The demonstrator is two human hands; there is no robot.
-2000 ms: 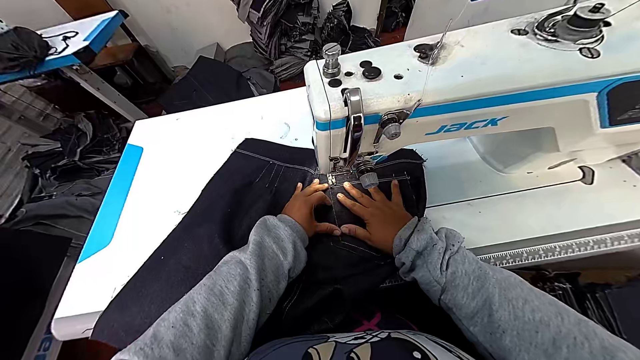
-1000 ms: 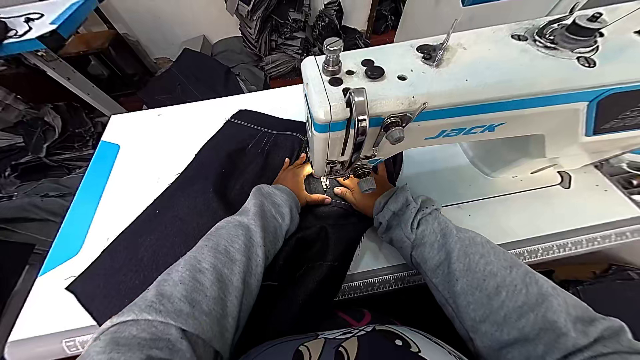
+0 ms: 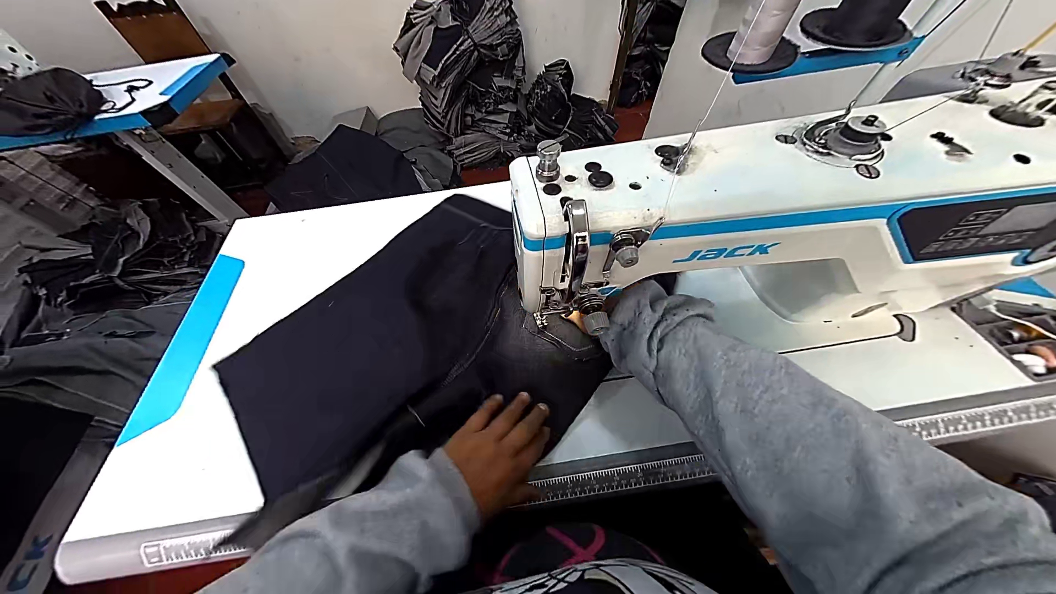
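Note:
Dark denim fabric (image 3: 371,322) with a stitched seam lies across the white table of a Jack sewing machine (image 3: 784,198). My left hand (image 3: 499,452) rests palm down on the cloth near the table's front edge, its fingers spread. Behind the needle area, my right hand (image 3: 580,320) is mostly hidden by the machine head and its own sleeve; only a bit of skin shows, beside the presser foot (image 3: 540,318). Whether its fingers grip the cloth cannot be seen.
A ruler strip (image 3: 627,474) runs along the table's front edge. Thread cones (image 3: 763,37) stand at the back. Bundles of dark cloth (image 3: 470,74) lean by the wall, and more cloth (image 3: 115,289) is heaped at left. A parts tray (image 3: 1011,334) sits at right.
My left hand has left the needle area and come toward the front edge. My right hand has gone from beside the needle to behind the machine head. The fabric has turned on the table.

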